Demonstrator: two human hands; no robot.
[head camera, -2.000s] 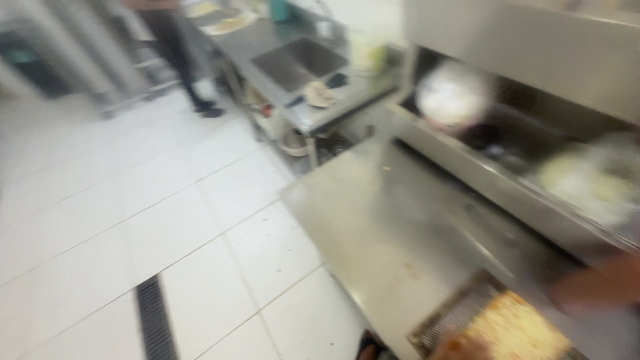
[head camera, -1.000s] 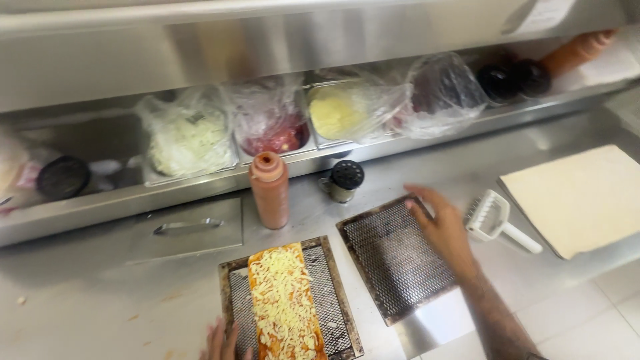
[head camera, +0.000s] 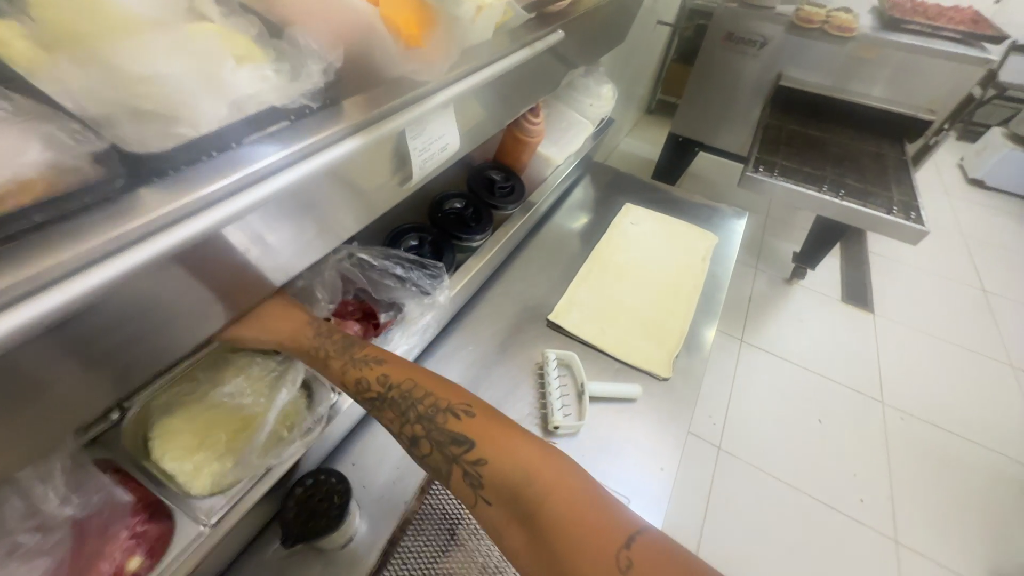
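My right hand (head camera: 256, 324) reaches in under the shelf edge, above the rear side of a metal pan of pale shredded food (head camera: 216, 432) partly covered by plastic film. Its fingers are hidden, so what they touch cannot be told. My left hand is out of view. Beside my wrist lies a plastic bag with dark red food (head camera: 360, 316). Below my forearm are a perforated metal tray (head camera: 448, 532) and a shaker with a black lid (head camera: 318, 508). A white spiked dough docker (head camera: 566, 392) lies near a rectangular sheet of dough (head camera: 636, 292).
Black-lidded containers (head camera: 460, 216) and an orange squeeze bottle (head camera: 522, 140) stand in the rail. The upper shelf (head camera: 320, 200) overhangs my hand. A conveyor oven (head camera: 836, 160) stands beyond the steel counter's far end, with tiled floor (head camera: 848, 416) to the right.
My right hand has gone from the perforated tray to under the shelf edge by the food pans. My left hand has left the view. The view has swung and moved closer to the rail.
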